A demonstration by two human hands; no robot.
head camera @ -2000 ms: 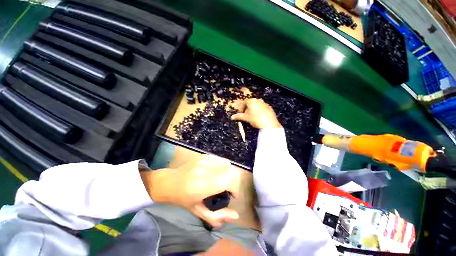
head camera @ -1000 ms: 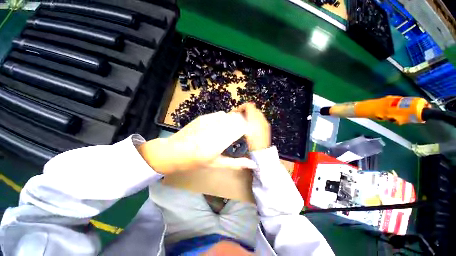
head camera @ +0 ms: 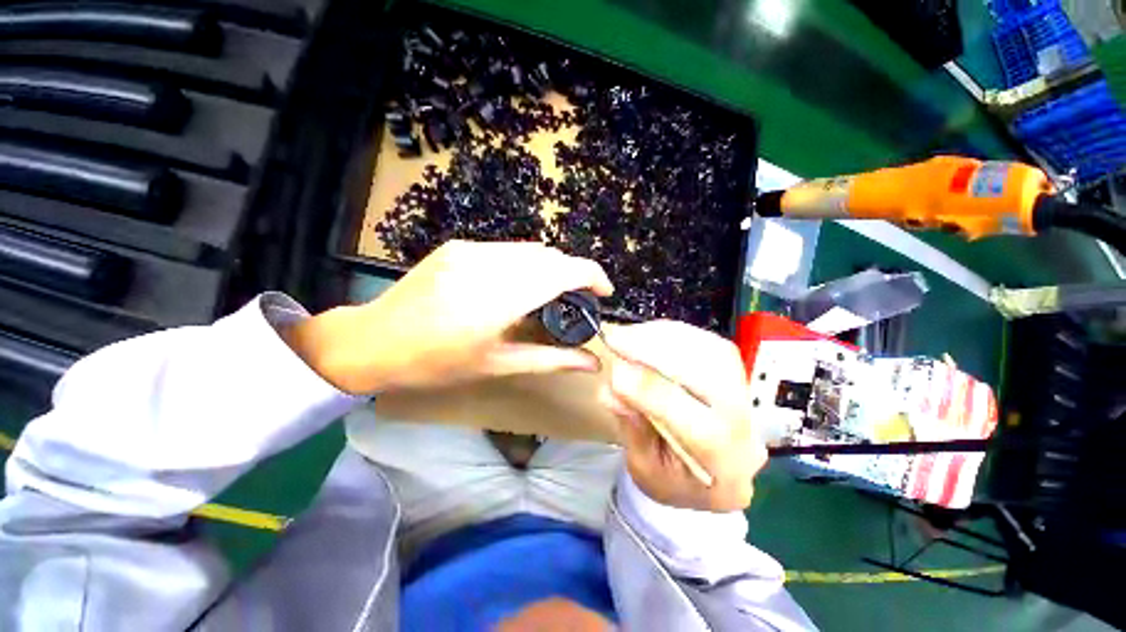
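My left hand [head camera: 451,319] is closed around a black tubular housing [head camera: 571,319], seen end-on as a dark circle facing me. My right hand [head camera: 692,407] holds thin pale tweezers or a pick [head camera: 673,442], with its upper end at the right edge of the housing's opening. Whether a small part is at the tip cannot be told. The small black parts [head camera: 482,204] lie in a heap in the parts tray [head camera: 366,264] just beyond my hands.
The ribbed blister tray [head camera: 235,93] with long black tubes is at left. An orange electric screwdriver [head camera: 951,195] hangs at right, above a red and white screw feeder [head camera: 790,383]. The tan work board [head camera: 494,407] is under my hands. Blue crates [head camera: 1074,117] stand at upper right.
My right hand has come back from the heap with the pale tool to the housing end. My left hand has risen and turned the opening up. The view has shifted, moving the trays up and left.
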